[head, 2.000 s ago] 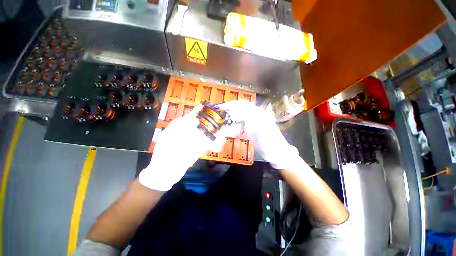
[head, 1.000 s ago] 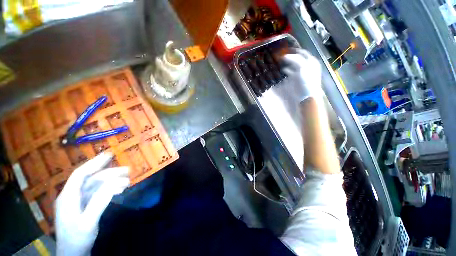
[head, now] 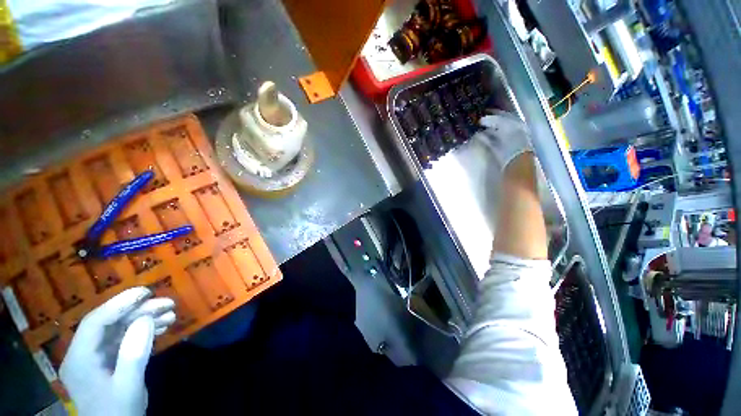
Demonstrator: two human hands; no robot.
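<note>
My right hand [head: 505, 140], white-gloved, reaches into the steel tray [head: 467, 236] at the right. Its fingertips are at the edge of the rows of small black bases [head: 443, 110]; whether they grip one cannot be told. My left hand [head: 122, 345], white-gloved, is at the lower left over the near edge of the orange slotted board [head: 195, 280]. Its fingers are curled and apart, with nothing seen in them. Blue-handled cutters [head: 134, 241] lie spread open on the board.
A whitish spouted pot [head: 272, 134] stands right of the board. A red bin [head: 370, 81] with copper coils [head: 439, 28] is behind the tray. An orange panel [head: 337, 36] stands at the top. Another tray [head: 581, 333] with dark parts is at the lower right.
The view has swung right. My hands have parted and the coil held earlier is out of view. My right hand has moved slightly down within the tray over the last second.
</note>
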